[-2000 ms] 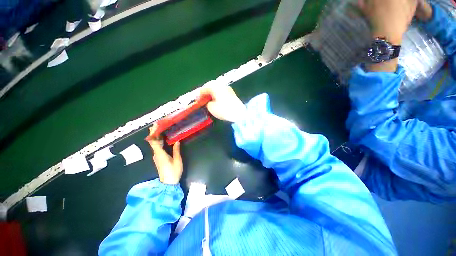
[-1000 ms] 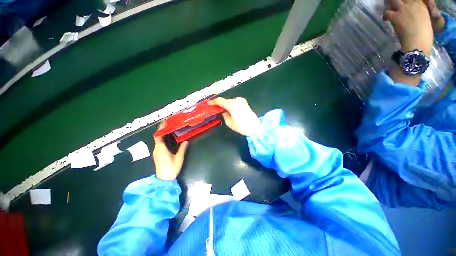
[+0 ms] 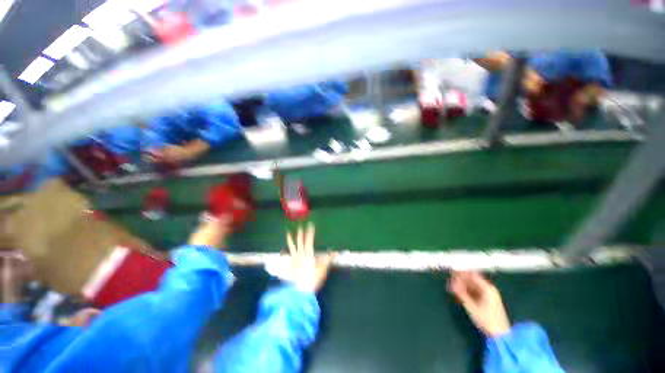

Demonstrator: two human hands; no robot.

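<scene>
The view is blurred. A small red box (image 3: 294, 201) with a pale top and a thin brown flap at its left lies on the green conveyor belt. My left hand (image 3: 305, 264) is over the near belt rail, fingers spread and pointing at the box, just short of it and apparently not touching. My right hand (image 3: 480, 300) is at the bench side of the rail, well to the right, with loosely curled fingers and nothing visible in it.
Another person's arm (image 3: 204, 255) reaches over the belt at left, its hand at a red item (image 3: 232, 198). Another red piece (image 3: 156, 202) lies further left. Brown cardboard (image 3: 69, 226) and a red stack (image 3: 131, 277) stand at left. Grey post (image 3: 620, 197) at right; workers sit opposite.
The view has swung up and along the line. The red box that both hands held is no longer in them. My hands are now apart, the left one extended towards the belt.
</scene>
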